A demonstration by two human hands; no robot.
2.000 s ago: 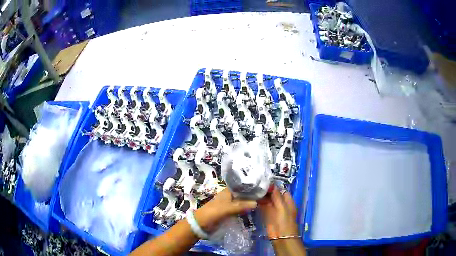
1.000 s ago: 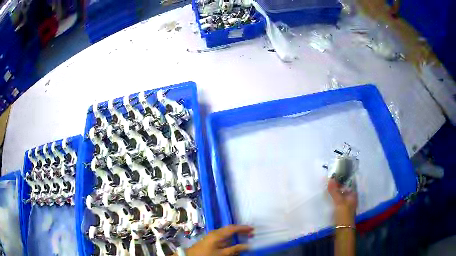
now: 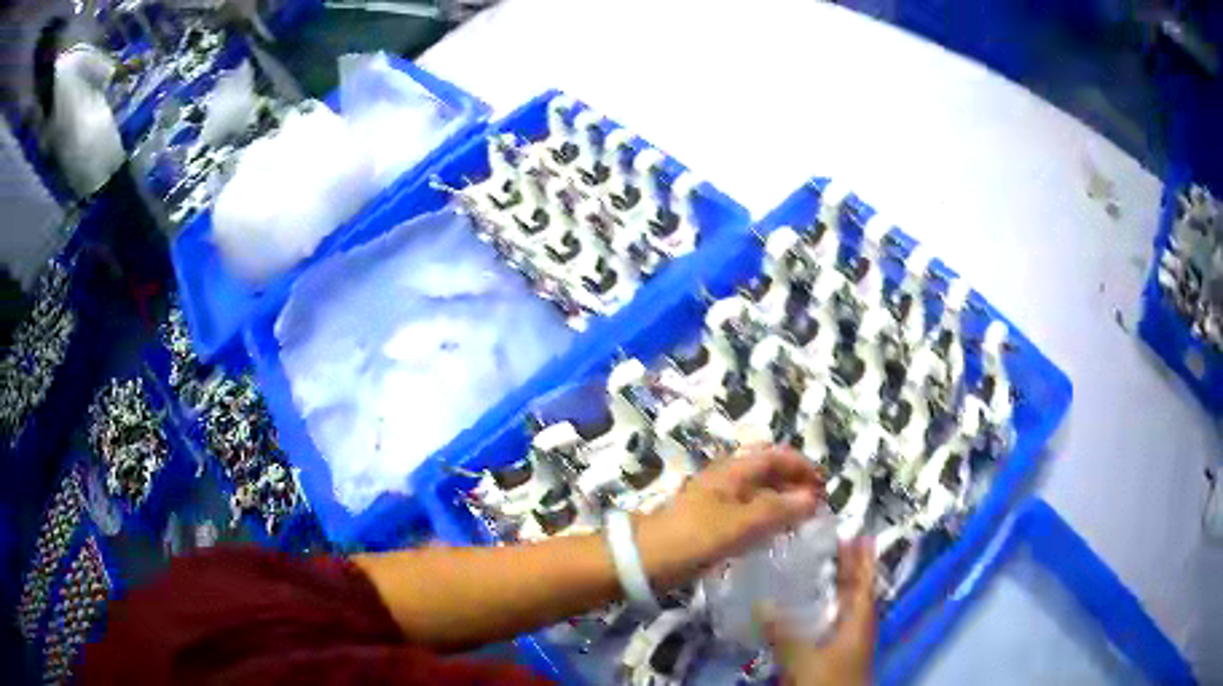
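Rows of white model scooters with black seats stand in the large blue plastic tray. My left hand reaches in from the lower left over the front rows, fingers bent, close above a shiny, crinkled clear poly bag. My right hand is at the bottom edge, partly cut off, with its thumb and fingers around the bag. The blur hides whether my left fingers touch the bag and whether a scooter is inside it.
A smaller blue tray on the left holds scooters and a pale liner. Behind it is a white bag pile. Another blue tray shows at lower right. Jumbled parts lie far left.
The view has swung left. My right hand has left the right-hand tray, where it held a scooter, and is now at a bag over the scooter rows. My left hand has come beside it.
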